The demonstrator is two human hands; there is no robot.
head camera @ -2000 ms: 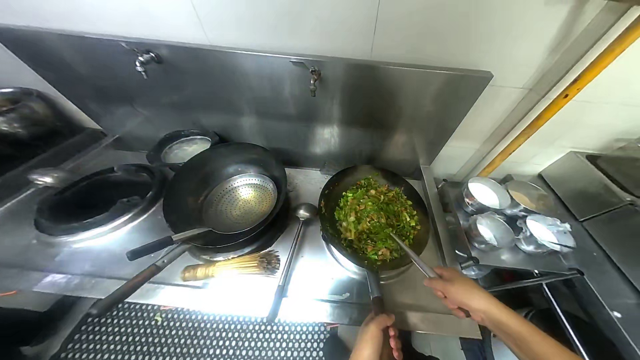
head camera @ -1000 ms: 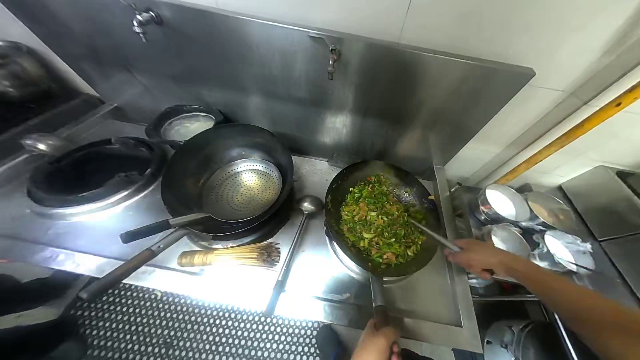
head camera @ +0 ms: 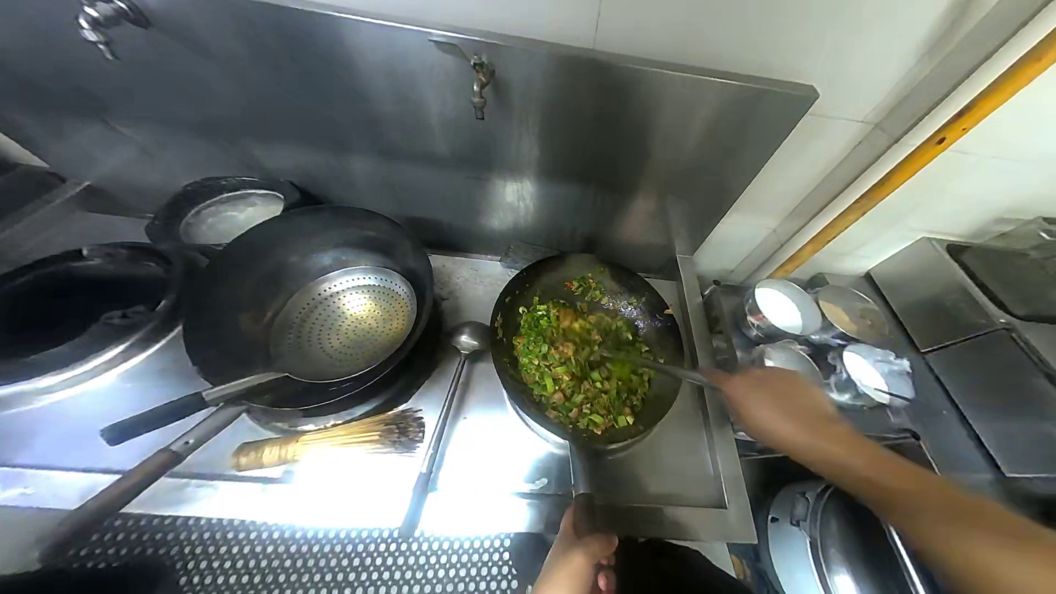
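Note:
A black wok [head camera: 505, 346] stands over the right burner, full of chopped green vegetables mixed with small brown pieces [head camera: 577, 359]. My left hand [head camera: 577, 557] is closed around the wok's handle [head camera: 582, 487] at the bottom of the view. From the right, my right hand [head camera: 771, 404] grips a metal cooking utensil [head camera: 676, 371], and both are blurred. The utensil's far end is down among the vegetables, so its shape is hidden.
Left of the wok lie a steel ladle [head camera: 441, 421] and a bamboo wok brush [head camera: 330, 437]. Beyond them, a perforated strainer [head camera: 346, 322] rests in a larger wok [head camera: 247, 289]. Seasoning containers [head camera: 784, 309] stand at the right. Two taps [head camera: 480, 82] project from the steel backsplash [head camera: 577, 148].
My right hand and the utensil have shifted about the wok, and the vegetables lie differently in it. My left hand stays on the handle. The view has moved somewhat.

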